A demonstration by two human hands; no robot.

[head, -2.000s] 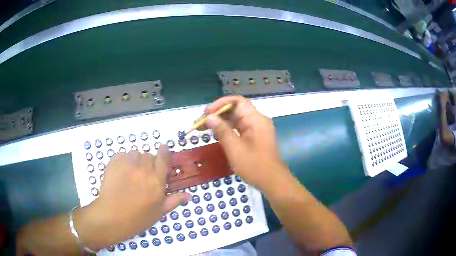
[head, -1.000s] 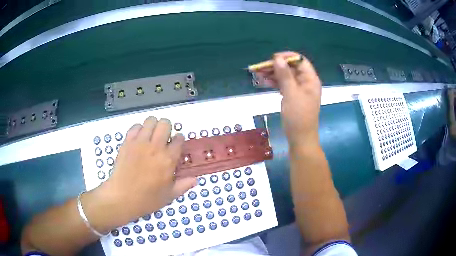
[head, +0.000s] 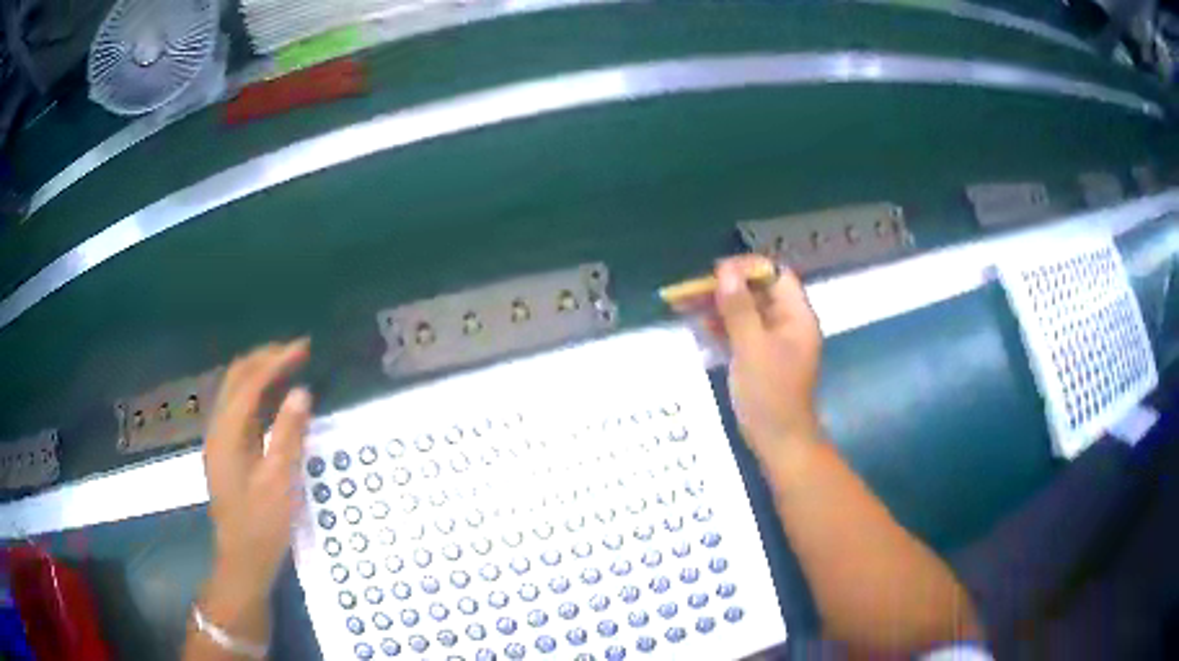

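The white component tray (head: 743,568) lies in front of me with rows of small round components (head: 500,569). My left hand (head: 259,433) is at the tray's upper left corner, fingers apart and empty, beside a grey fixture plate (head: 171,411). My right hand (head: 769,329) is above the tray's upper right corner and holds the yellow pick-up stick (head: 698,288), its tip pointing left. A grey fixture plate (head: 498,319) with four brass-coloured centres lies on the green belt between my hands. The red fixture plate is not on the tray.
More grey plates (head: 828,239) lie along the belt edge. A second component tray (head: 1081,342) is at right. A red bin (head: 54,607) is at lower left. Across the line are a fan (head: 153,49), a red bar (head: 295,91) and stacked white sheets (head: 317,20).
The red fixture plate has gone from the tray. My left hand has moved left and opened off it. My right hand still holds the stick and is lower in the picture. The view has shifted.
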